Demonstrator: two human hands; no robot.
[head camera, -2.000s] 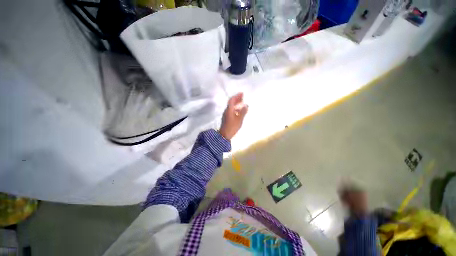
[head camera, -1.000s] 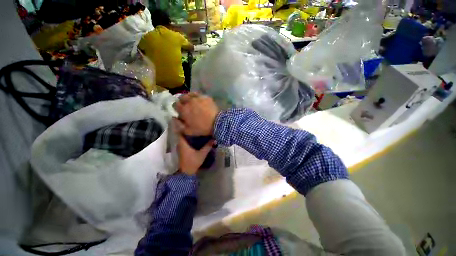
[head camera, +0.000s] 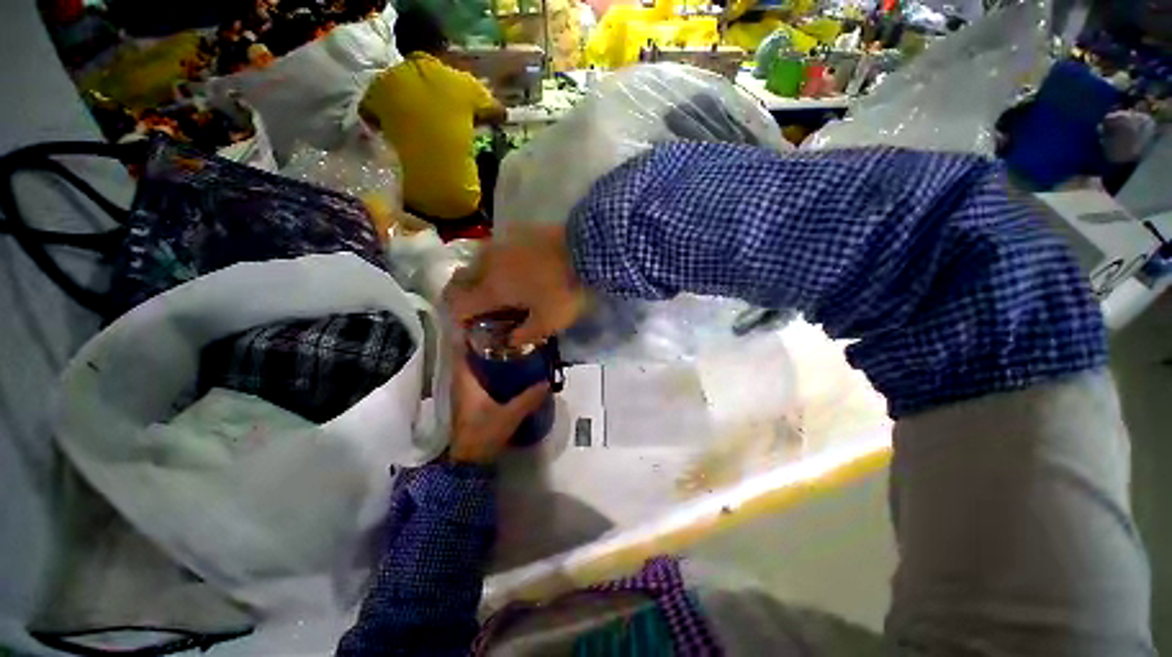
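The vacuum flask (head camera: 517, 375) stands on the white ledge, right of the white carrier bag, with its steel neck showing above the dark body. My left hand (head camera: 478, 413) is wrapped around the flask's body from the left. My right hand (head camera: 524, 276) is blurred, with its fingers curled over the flask's top. A dark rim shows under its fingers, but whether my right hand holds the lid is hidden.
The open white carrier bag (head camera: 276, 481) has dark checked cloth inside. A dark patterned bag (head camera: 244, 229) stands behind it. A large clear plastic bag (head camera: 585, 135) lies beyond the flask. A person in a yellow top (head camera: 431, 135) sits farther back. A white box (head camera: 1099, 231) is at right.
Both hands have come to the flask since two seconds ago. Since one second ago, my right forearm has swung higher, and the flask's steel neck has come into view below my right hand.
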